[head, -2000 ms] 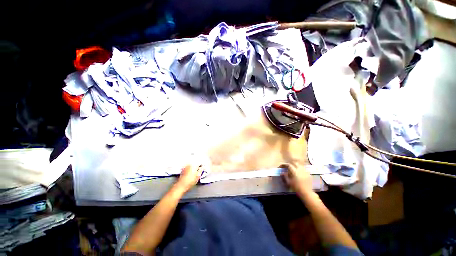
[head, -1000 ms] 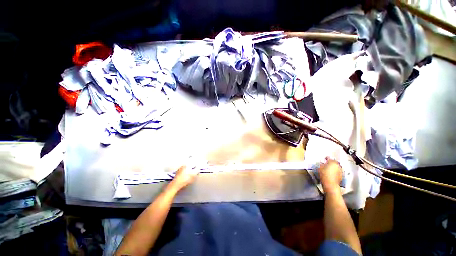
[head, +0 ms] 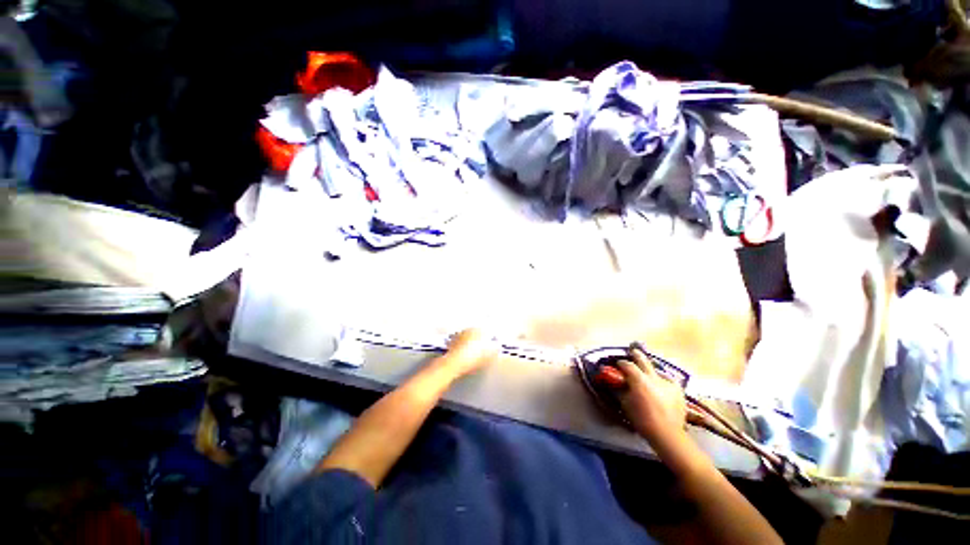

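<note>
A long narrow fabric strip (head: 404, 342) lies along the near edge of the white pressing table (head: 279, 309). Its left end is a wider white piece. My left hand (head: 469, 349) rests on the strip near its middle; whether the fingers pinch it is not clear. My right hand (head: 650, 396) is closed around the handle of the dark pointed iron (head: 598, 373). The iron sits at the table's near edge, its tip towards the left, over the strip's line. Its base hides the fabric under it. The cord and hose (head: 734, 428) run off to the right.
Loose pale strips (head: 351, 133) lie at the far left by a red-orange cloth (head: 333, 72). A tied blue-grey bundle (head: 553, 160) lies at the back. Scissors (head: 748, 218) and a black square (head: 765, 270) are far right. White cloth (head: 830, 256) drapes the right end.
My right hand has left the strip's right end and taken hold of the iron, which has moved from its place near the scissors to the near edge. The view has shifted left.
</note>
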